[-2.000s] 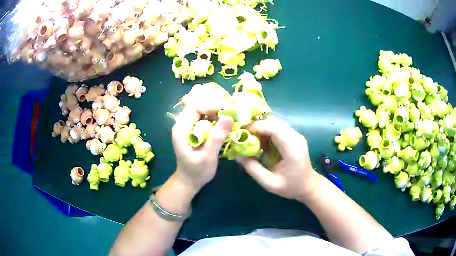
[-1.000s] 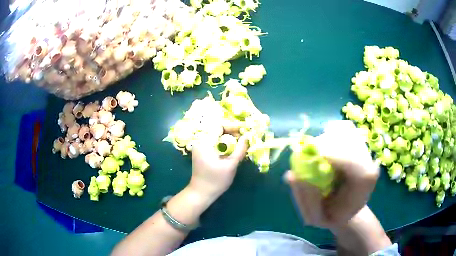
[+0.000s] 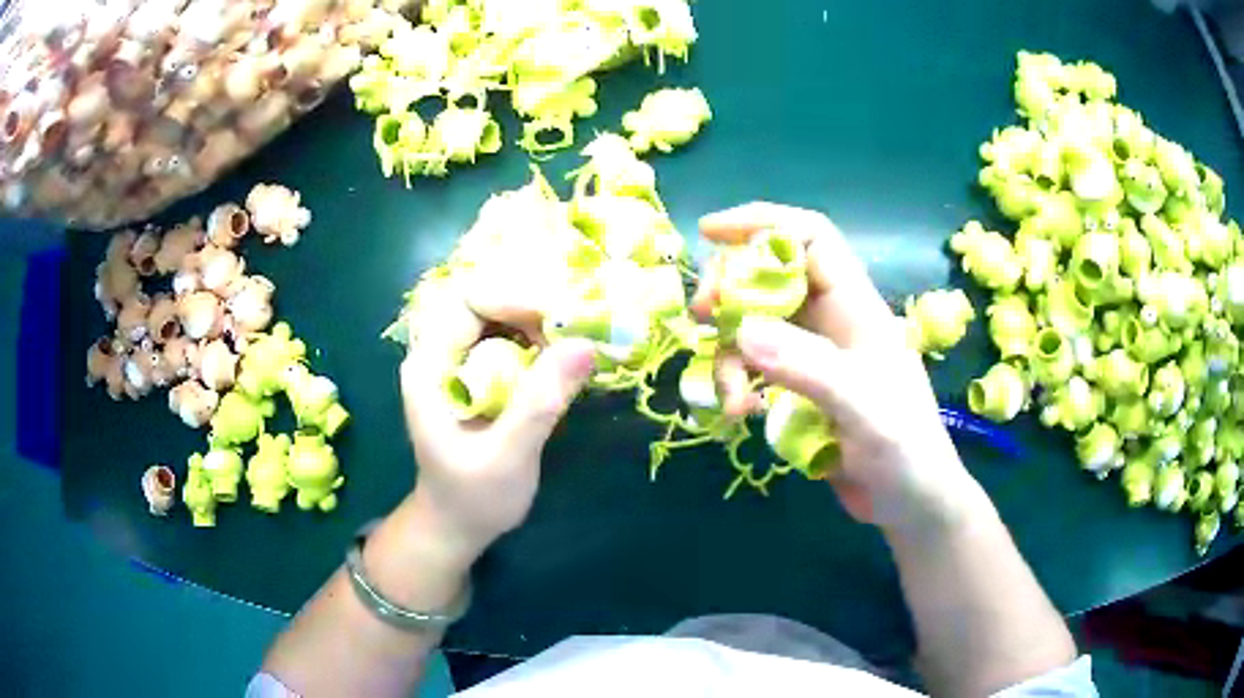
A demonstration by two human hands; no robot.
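My left hand, bare, grips a cluster of yellow-green figures in front of me. One figure's round open end shows between its thumb and fingers. My right hand, bare, holds yellow-green figures at the right side of the cluster, with another at the lower fingers. Thin yellow-green runner strands hang between the hands. The blue-handled side cutters lie on the table, mostly hidden behind my right hand and wrist.
A large heap of loose yellow-green figures is at right, clusters on runners at top. Pinkish-tan figures and several green ones lie at left. A clear bag of tan figures is upper left. A blue bin edge shows at far left.
My right hand has come back from the right to the cluster and now holds figures beside my left hand. Loose strands now hang between the hands. The view has shifted a little.
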